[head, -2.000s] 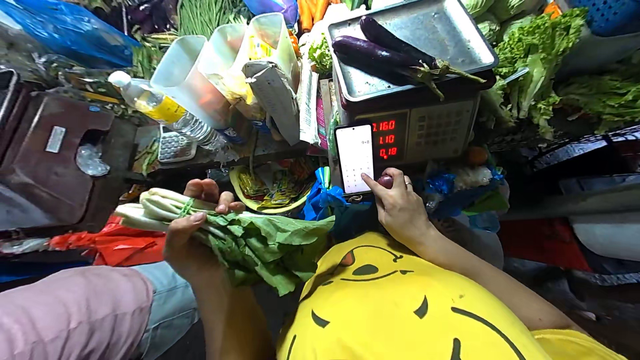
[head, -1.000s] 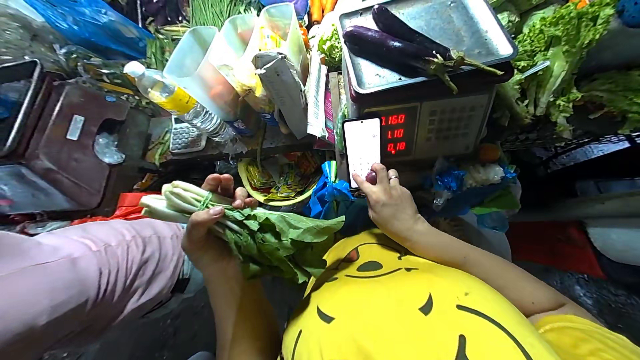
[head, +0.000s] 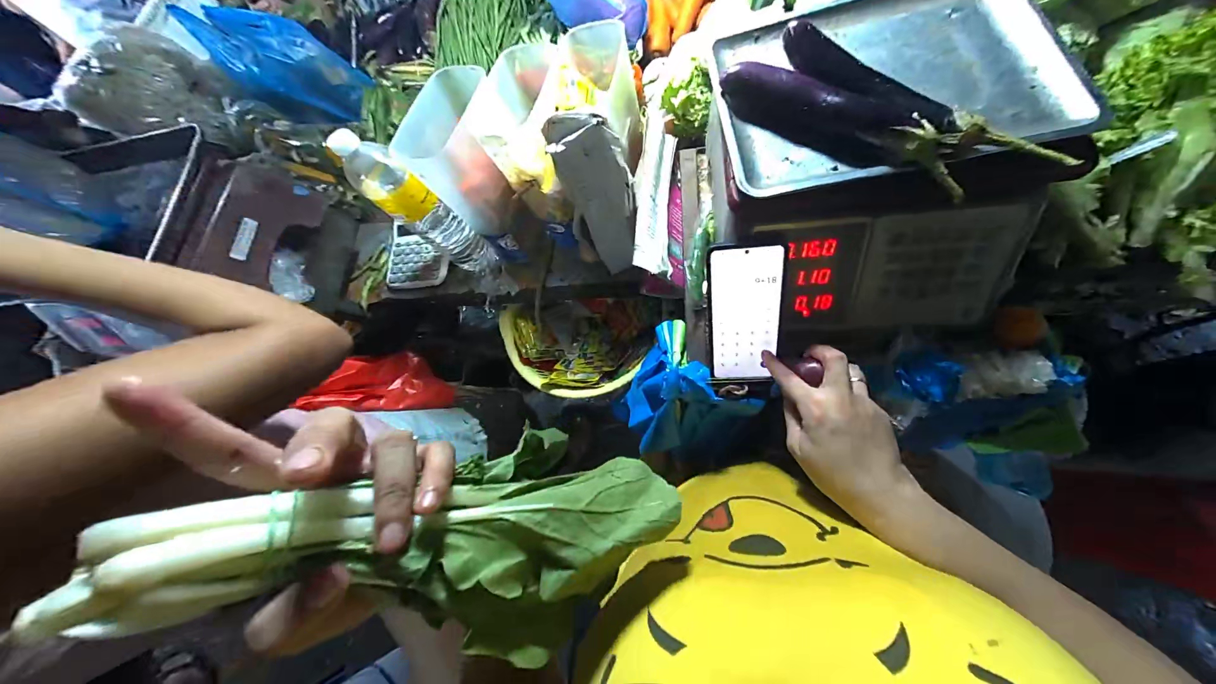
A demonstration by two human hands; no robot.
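My left hand [head: 361,494] holds a bunch of white-stemmed leafy greens [head: 532,541], tied with a green band, fingers curled over the stems. A smartphone [head: 746,313] stands upright in front of the digital scale [head: 940,256], with a calculator-like keypad on its screen. The index fingertip of my right hand [head: 841,418] is at the screen's lower right corner, and a small purple-red roundish thing [head: 809,370], perhaps a shallot, sits in that hand's fingers. Two purple eggplants [head: 817,104] lie on the scale's metal tray [head: 1007,57]. Red digits glow on the scale.
Another person's bent bare arm [head: 237,351] reaches in at the left. Behind are plastic containers [head: 437,114], a bottle with a yellow label [head: 389,185] and a calculator [head: 416,258]. A yellow-rimmed basket [head: 518,356] holds small packets. Leafy lettuce [head: 1154,104] lies at the right.
The greens in my left hand are nearer the camera and lower left. Another person's bare arm has come into view at the left. My right hand remains at the phone.
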